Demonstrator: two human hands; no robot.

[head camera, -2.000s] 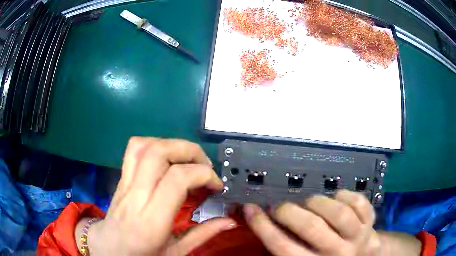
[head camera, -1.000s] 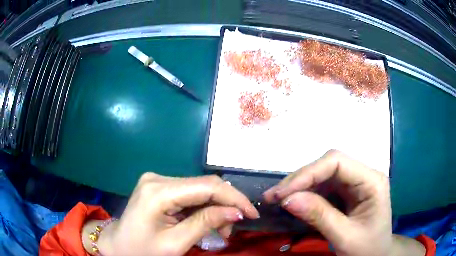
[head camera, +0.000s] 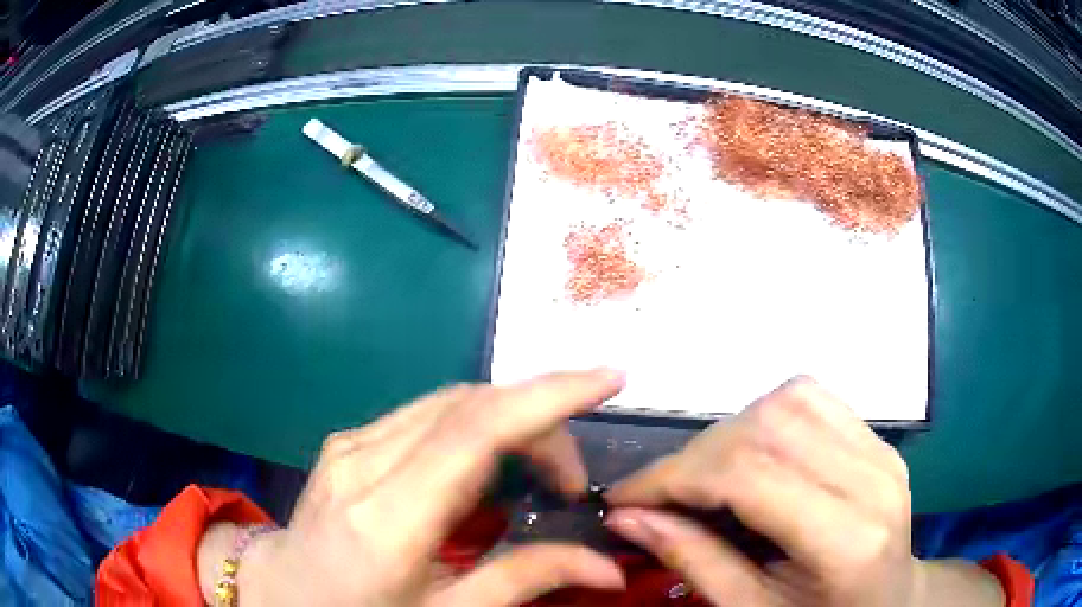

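Note:
The dark fixture [head camera: 629, 441] lies at the near edge of the white-lined tray, mostly hidden under both hands. One small nest [head camera: 597, 496] shows between the hands. My left hand [head camera: 439, 498] is over the fixture's left end, thumb and index finger spread wide, another fingertip bent down beside the nest. My right hand [head camera: 771, 498] has its index fingertip and thumb tip close together at the nest; whether a tiny part is between them cannot be told. Orange-copper parts lie in a large dense heap [head camera: 819, 166] at the tray's upper right and in smaller heaps [head camera: 603, 263] at left.
The tray's black rim [head camera: 501, 249] stands on the green bench [head camera: 344, 344]. A white-handled tool with a dark tip [head camera: 377, 178] lies left of the tray. Dark stacked fixtures [head camera: 101, 237] stand at the far left. Silver rails [head camera: 356, 83] run behind. Blue-clothed persons show at both sides.
Since one second ago my left thumb and index finger have spread apart, and my right fingertips have moved slightly left and down to the nest. Earlier, the view sat lower and showed the whole fixture.

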